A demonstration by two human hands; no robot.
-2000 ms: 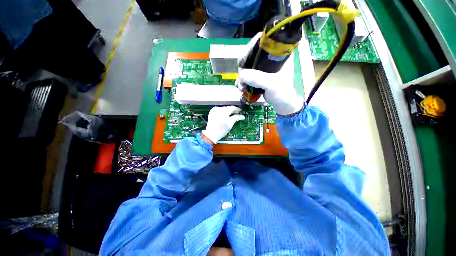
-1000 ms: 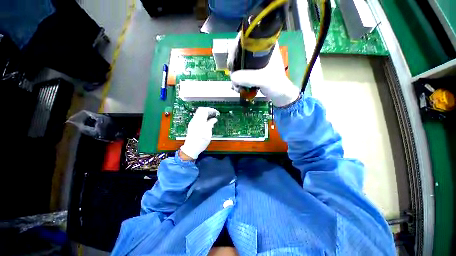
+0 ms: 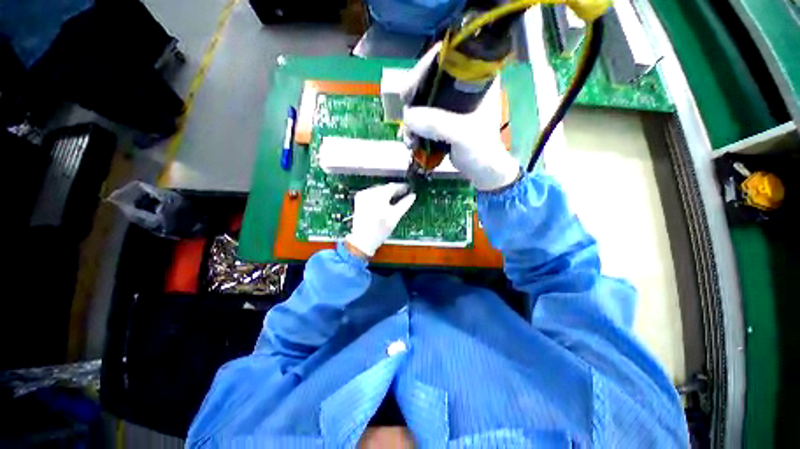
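A green circuit board [image 3: 430, 224] lies on the orange-brown fixture [image 3: 289, 230]. It carries a long, low white heatsink [image 3: 360, 155] and a taller one [image 3: 393, 88], partly hidden. My gloved right hand [image 3: 460, 136] grips the black and yellow electric screwdriver [image 3: 456, 83], tilted with its tip down at the front edge of the long heatsink. My gloved left hand [image 3: 379, 215] is over the board, its fingertips closed on a small black part [image 3: 402, 196] beside the screwdriver tip. The exact contact at the tip is too small to tell.
A blue marker [image 3: 289, 138] lies on the green bench top [image 3: 263, 188]. Shiny screws [image 3: 237, 270], a red piece [image 3: 185, 266], a crumpled bag [image 3: 145, 203] and a black bin [image 3: 175, 351] are at left. Another board [image 3: 614, 88] sits on the conveyor [image 3: 614, 193] at right. A person's blue sleeve is beyond the bench.
My left hand has moved right and up the board with the black part, close to the screwdriver tip. The screwdriver has shifted slightly left and leans more to the right at its top.
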